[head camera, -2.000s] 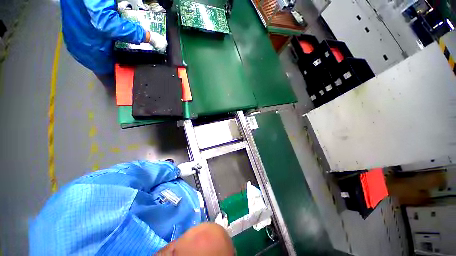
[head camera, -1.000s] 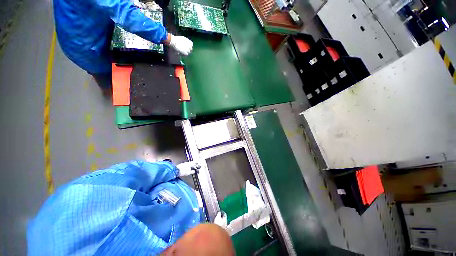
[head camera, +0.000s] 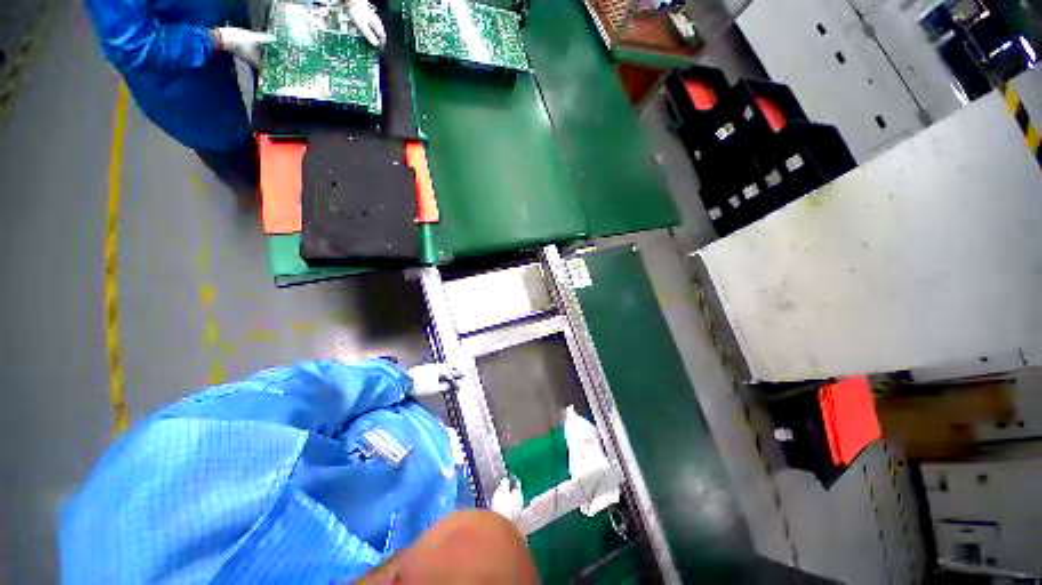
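Note:
My left hand (head camera: 432, 378), in a white glove, rests on the near metal rail (head camera: 478, 425) of the conveyor; its finger pose is too small to tell. My right hand (head camera: 506, 498), also gloved in white, is lower down at the same rail, small and partly hidden; nothing is clearly seen in it. A crumpled white cloth or paper (head camera: 588, 463) lies between the rails near the far rail (head camera: 603, 400), over a green mat (head camera: 537, 463). A grey plate (head camera: 528, 383) shows between the rails.
A person in a blue smock (head camera: 171, 69) works on a green circuit board (head camera: 320, 74); another board (head camera: 466, 34) lies on the green bench (head camera: 497, 171). A black foam pad (head camera: 360, 203) lies on orange-red sheets (head camera: 282, 189). Black bins (head camera: 760, 143) and a white cabinet (head camera: 880, 251) stand right.
The other person's arm has drawn back from over the green bench, and both their gloved hands are now at the circuit board. My own hands show no clear movement.

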